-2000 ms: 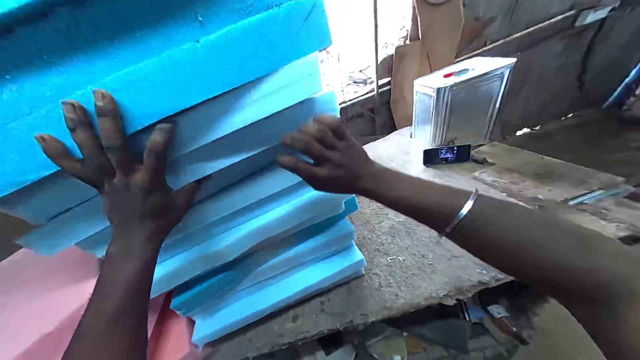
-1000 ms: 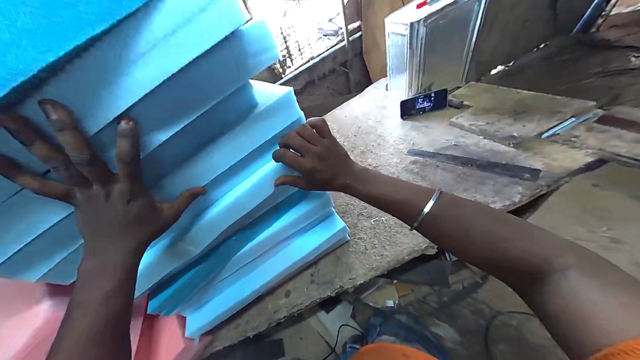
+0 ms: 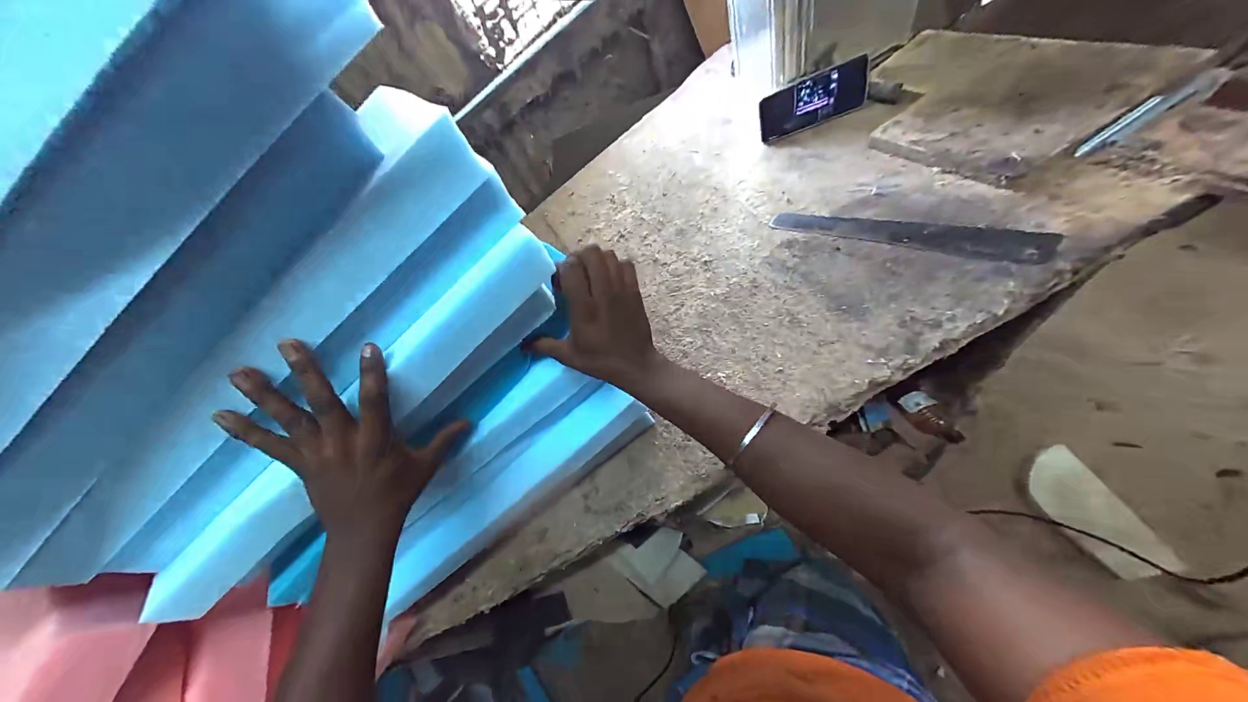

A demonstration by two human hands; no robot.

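Note:
A tall stack of blue foam sheets (image 3: 322, 263) leans across the left of the head view, its edges uneven. My left hand (image 3: 356, 439) lies with spread fingers against the front edges of the lower sheets. At the stack's right end, my right hand (image 3: 603, 317) touches the corners of the lower sheets, the thumb towards a darker blue sheet and the fingers bent at the edge. Neither hand is closed around a sheet. Pink foam (image 3: 88, 643) shows at the lower left, beside the blue sheets.
The worn tabletop (image 3: 721, 292) carries a flat dark metal strip (image 3: 916, 237), a phone (image 3: 814, 97) propped on its side, a metal tin (image 3: 770, 39) and a flat board (image 3: 1024, 97). Scraps (image 3: 658, 565) and a dark cable (image 3: 1102, 541) lie on the floor below.
Both hands have moved down the stack, my left from the upper layers to the lower ones. My right hand has gone to the right end of the lower sheets. The view has swung down and right.

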